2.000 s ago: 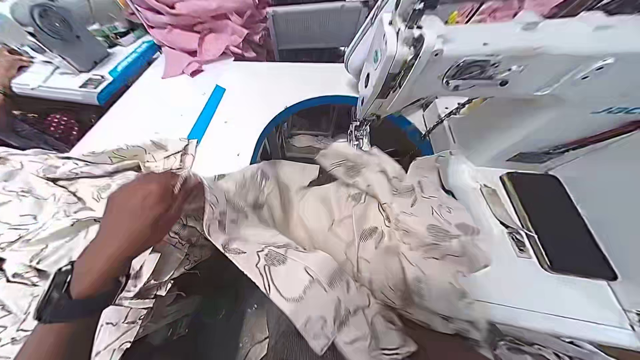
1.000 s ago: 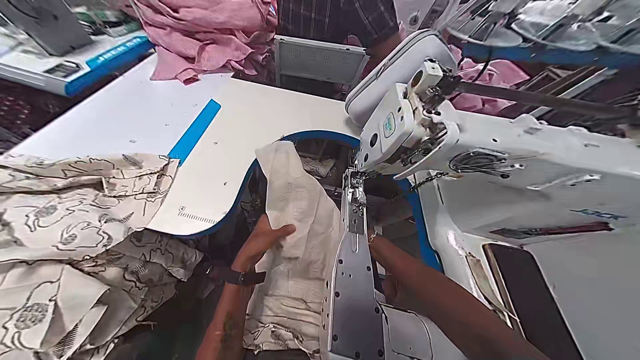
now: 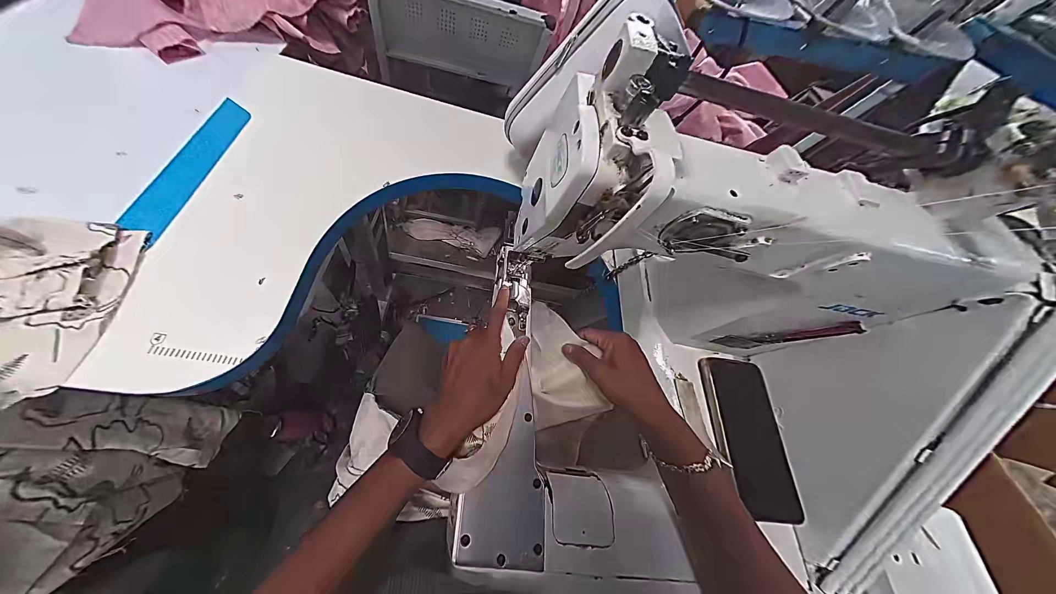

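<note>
A cream printed garment point(image 3: 569, 379) lies around the narrow arm point(image 3: 505, 495) of a Jack industrial sewing machine point(image 3: 792, 247), hanging on both sides of it. My left hand point(image 3: 478, 379) rests over the cloth on the left of the arm, its index finger stretched to the presser foot point(image 3: 515, 289); a dark watch is on that wrist. Pinched between the thumb and fingers of my right hand point(image 3: 619, 375) is the cloth on the right side of the arm. Whether cloth lies under the presser foot is hard to tell.
More printed cloth point(image 3: 74, 305) lies on the white table point(image 3: 330, 124) at left and hangs below its edge. A blue strip point(image 3: 186, 173) marks the tabletop. A phone point(image 3: 751, 437) lies right of my right hand. Pink cloth point(image 3: 214, 25) is at the back left.
The garment, spread in front of the machine two seconds ago, is now around its narrow arm. My left hand has moved up to the presser foot, and my right hand has come into clear view.
</note>
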